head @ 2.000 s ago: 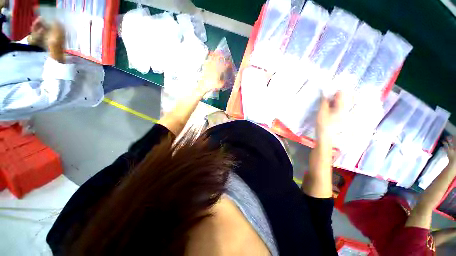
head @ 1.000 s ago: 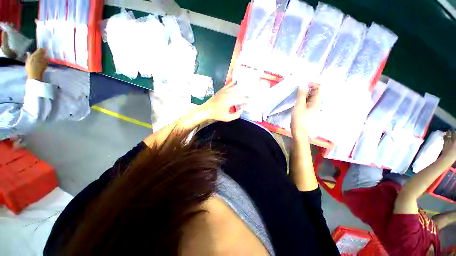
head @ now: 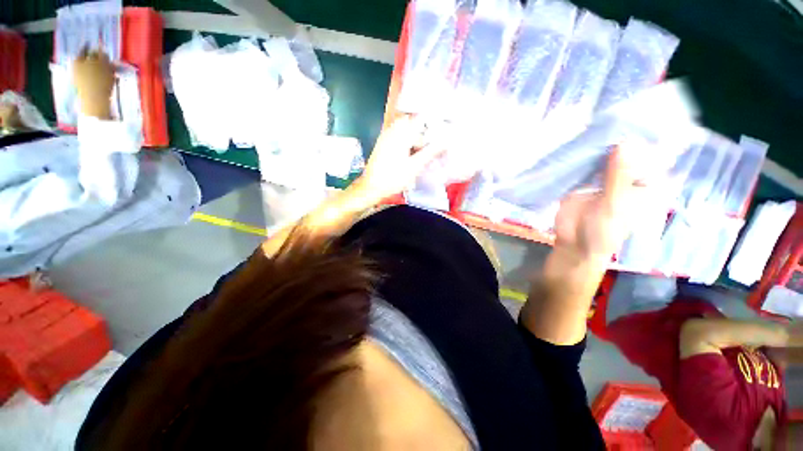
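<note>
A red tray (head: pixel 399 84) lies in front of me on the green bench. A back row of bagged products (head: pixel 485 63) stands in it, grey-dark inside clear film. The front part is washed out by glare. My right hand (head: pixel 594 207) holds a bagged product (head: pixel 563 163) slanted over the tray, its whitish open bag end sticking out to the upper right. My left hand (head: pixel 407 151) is at the tray's left front edge, fingers bent; glare hides whether it grips anything. A pile of empty bubble bags (head: pixel 255 92) lies left of the tray.
A second tray of bagged products (head: pixel 711 189) adjoins on the right. A person in pale clothing (head: pixel 106 189) works at another red tray (head: pixel 155 79) on the left. A person in a dark red shirt (head: pixel 656 343) is at right. Red boxes (head: pixel 48 339) are stacked lower left.
The bagged product has come up from the tray's front row in my right hand, which moved right. My left hand stays near the left front edge. The left worker's hand has moved onto their tray.
</note>
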